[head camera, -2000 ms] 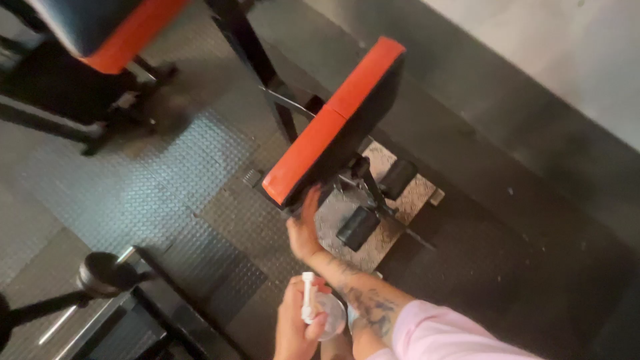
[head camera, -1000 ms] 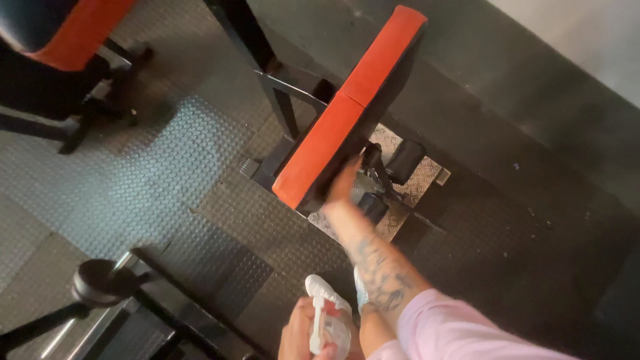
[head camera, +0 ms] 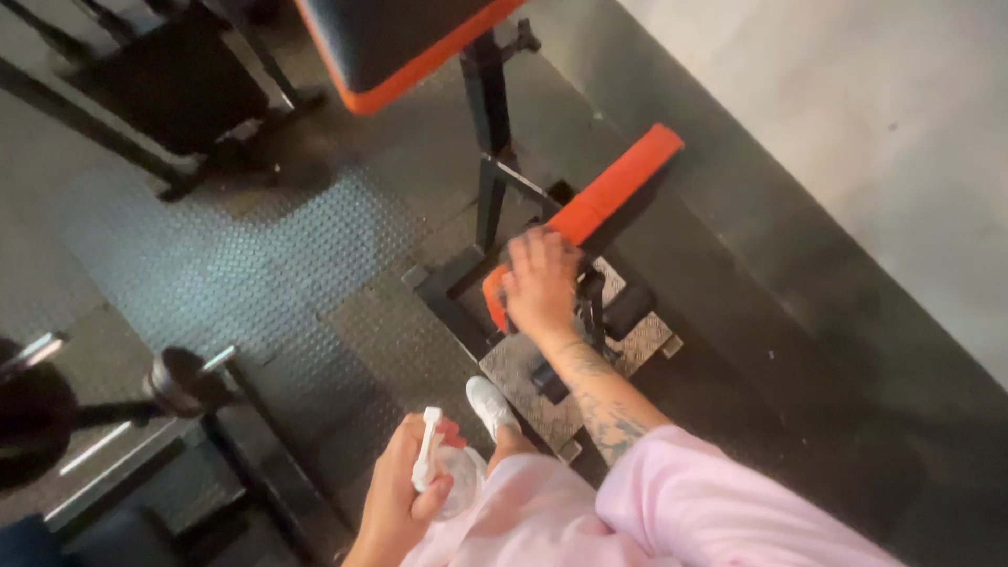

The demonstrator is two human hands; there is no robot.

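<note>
My right hand lies over the orange edge of a black padded cushion on a gym bench machine; the fingers are blurred, and whether a cloth is under them I cannot tell. At the bottom, my left hand grips a clear spray bottle with a white trigger head. Below the cushion are black foam rollers and a patterned metal foot plate.
A larger orange-edged pad rises at the top on a black post. Barbell equipment stands at lower left, a black frame machine at upper left. A pale wall or floor area borders the dark rubber matting.
My right hand has moved from the cushion's underside onto its orange edge. The spray bottle remains in my left hand. The view has shifted, showing more of the larger pad's post.
</note>
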